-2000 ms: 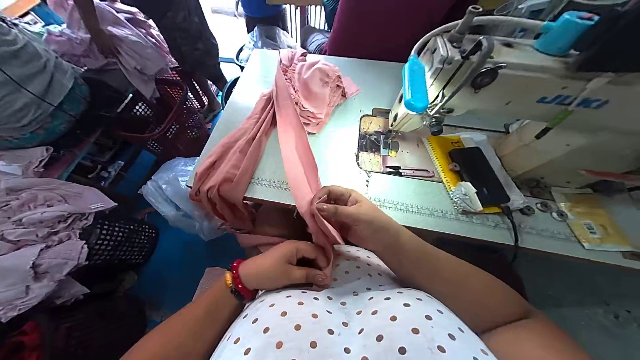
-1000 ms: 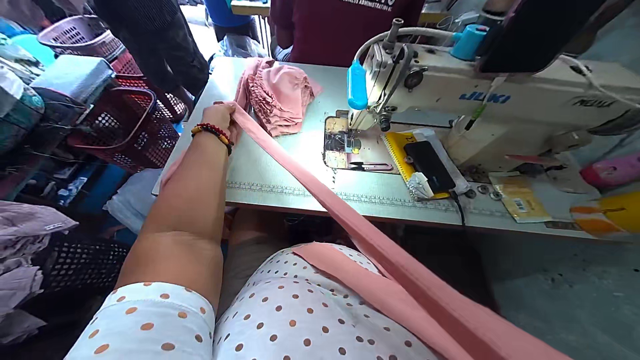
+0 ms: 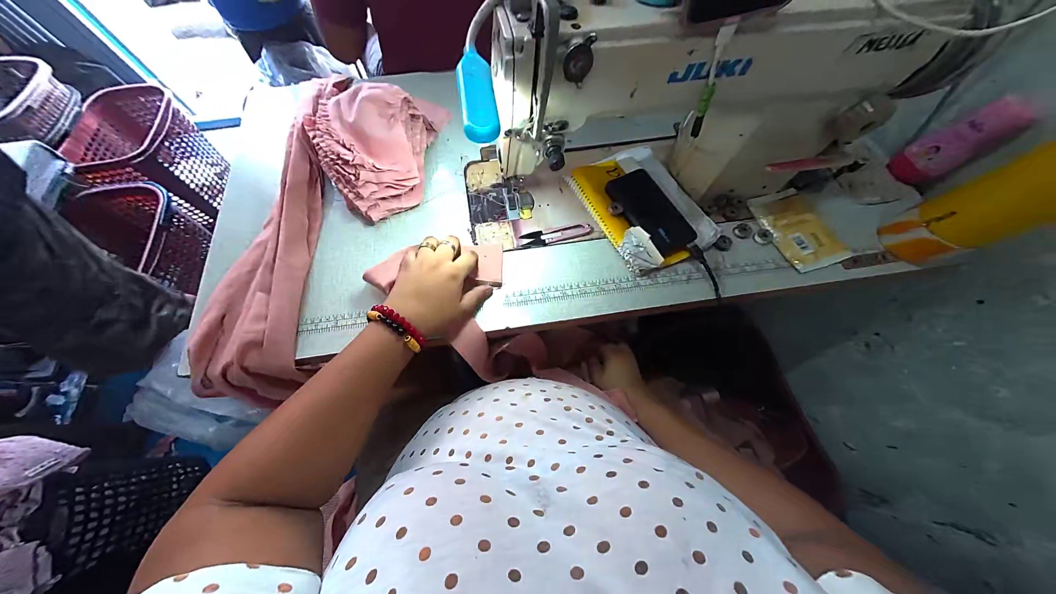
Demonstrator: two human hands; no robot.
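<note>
My left hand, with a beaded bracelet, lies on a folded end of a pink fabric strip at the front of the sewing table, its fingers resting on the cloth. The strip drops over the table's edge toward my lap. Below the edge, in shadow, my right hand is at the pink fabric; its fingers are partly hidden. A gathered pink piece lies farther back, beside a long pink length that hangs over the left front corner. The Juki sewing machine stands at the right.
Thread snips lie by the needle plate. A black phone with a cable rests on a yellow notebook. Bobbins and a packet are at the right. Plastic baskets stand left; a person in maroon is behind the table.
My left hand has moved from the gathered piece to the table's front edge. The strip, stretched across my lap a second ago, now has an end under that hand. My right hand has come into view below the table.
</note>
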